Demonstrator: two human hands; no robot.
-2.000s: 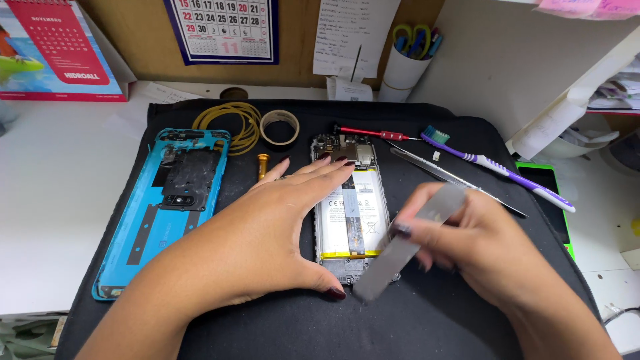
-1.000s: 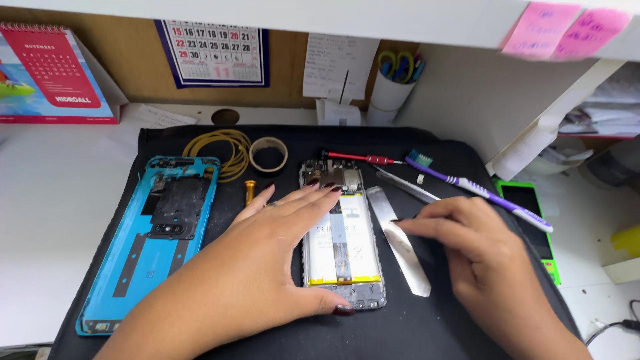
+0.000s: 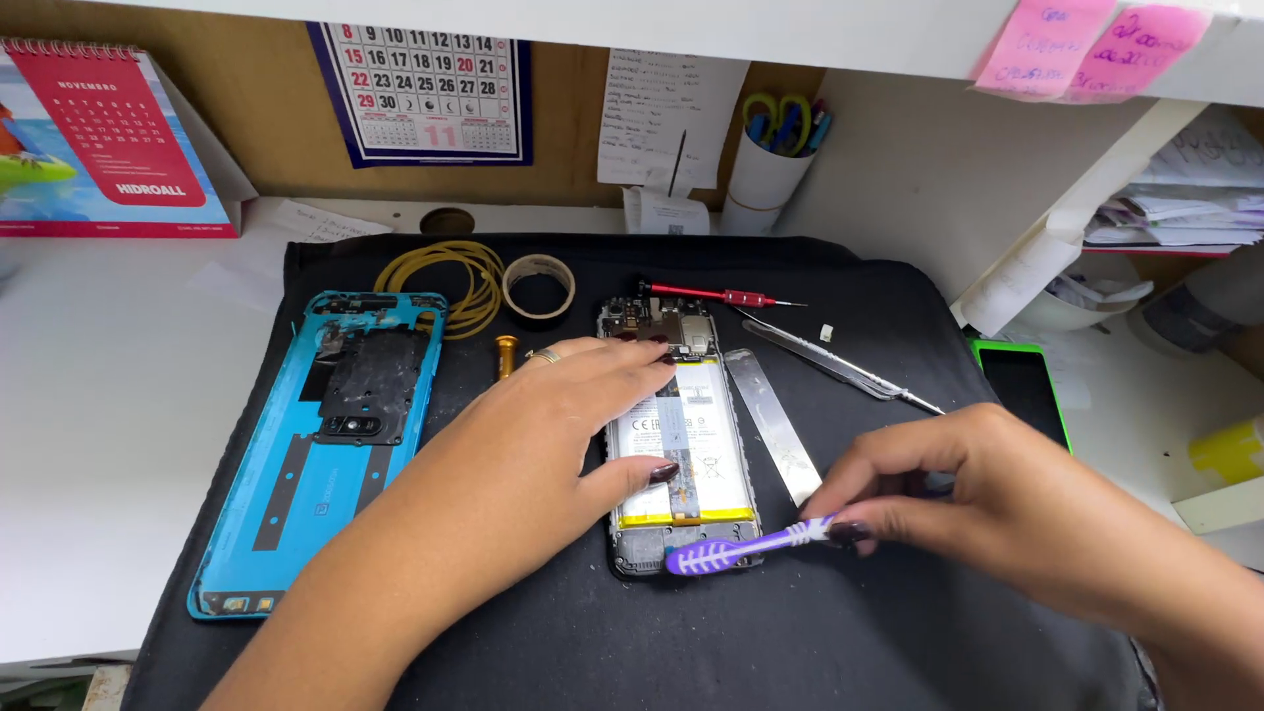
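Observation:
An opened smartphone (image 3: pixel 647 545) lies on a black cloth mat, its white battery (image 3: pixel 721 444) and circuit board showing. My left hand (image 3: pixel 533 434) rests across its left side, fingertips by the board and thumb over the battery, apparently steadying it. Between the thumb and fingers of my right hand (image 3: pixel 908 484) is a purple and white toothbrush (image 3: pixel 731 551), its head face down on the phone's bottom end. The bristles are mostly hidden. A flat metal strip (image 3: pixel 772 420) lies right of the phone, close to my right fingers. The blue back cover (image 3: pixel 326 464) lies at the left.
Behind the phone lie a red screwdriver (image 3: pixel 726 295), metal tweezers (image 3: pixel 839 363), a tape roll (image 3: pixel 538 288) and coiled yellow cord (image 3: pixel 484 286). A brass-coloured tool (image 3: pixel 507 355) stands near my left fingers. At the right is a green-edged phone (image 3: pixel 1055 405); a white shelf edge (image 3: pixel 691 30) crosses above.
My right hand has let go of the metal strip, which lies beside the phone, and has taken hold of the toothbrush that lay at the right. My left hand stays on the phone.

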